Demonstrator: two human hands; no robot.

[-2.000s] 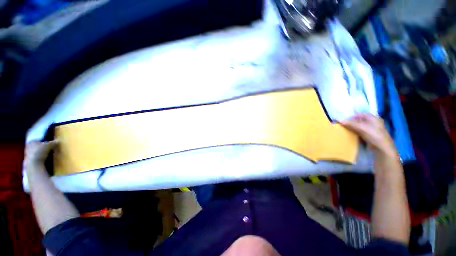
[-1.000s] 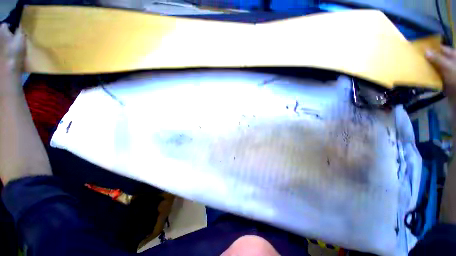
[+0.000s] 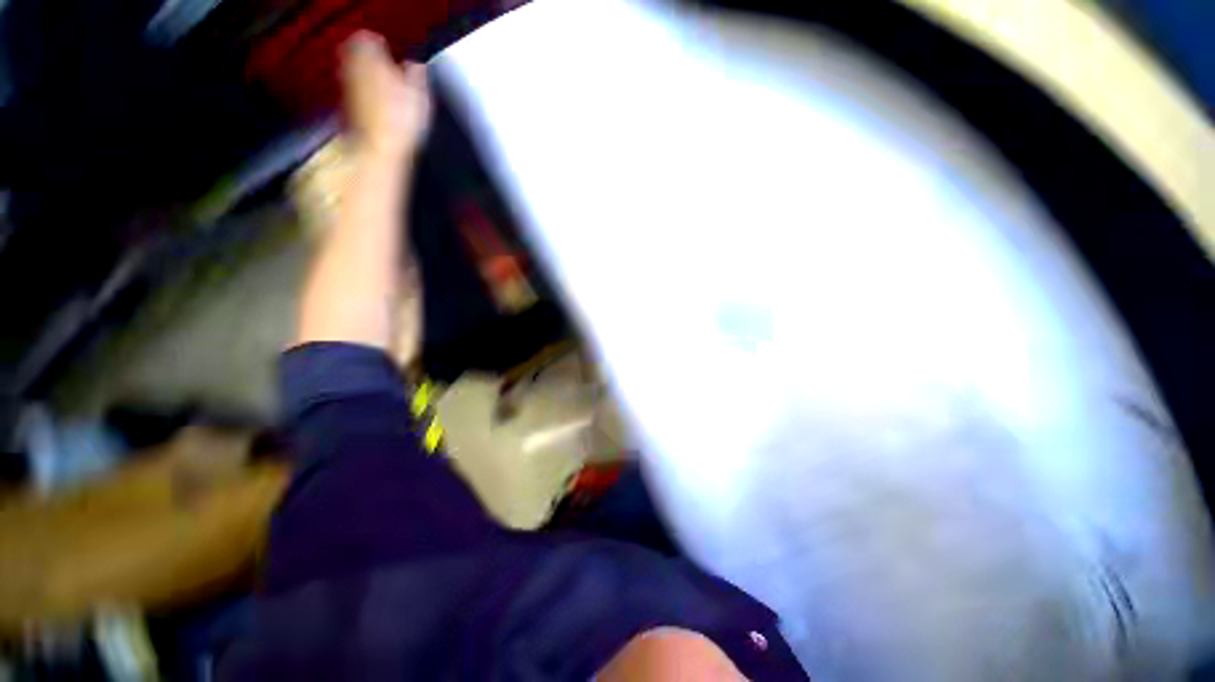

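Note:
The frame is heavily blurred. My left hand (image 3: 384,104) is at the upper left, beyond the near edge of the white-covered board (image 3: 826,253); its finger posture and whether it holds anything cannot be told. My right hand is not in view. A pale yellow band (image 3: 1106,113), possibly the card template, curves across the upper right corner, with a black band (image 3: 1066,200), possibly fabric, between it and the board. Dark material (image 3: 453,287) lies between my left forearm and the board.
A small orange-red thing (image 3: 504,273) shows beside the board's near edge. Red shapes (image 3: 313,60) are at the top left. A blurred brown thing (image 3: 147,533) is at the lower left. Yellow-black tape (image 3: 426,416) marks the floor below my forearm.
The view has swung left and tilted. Both hands held the card template's ends; now my left hand is away from it beside the board, and my right hand has left the picture.

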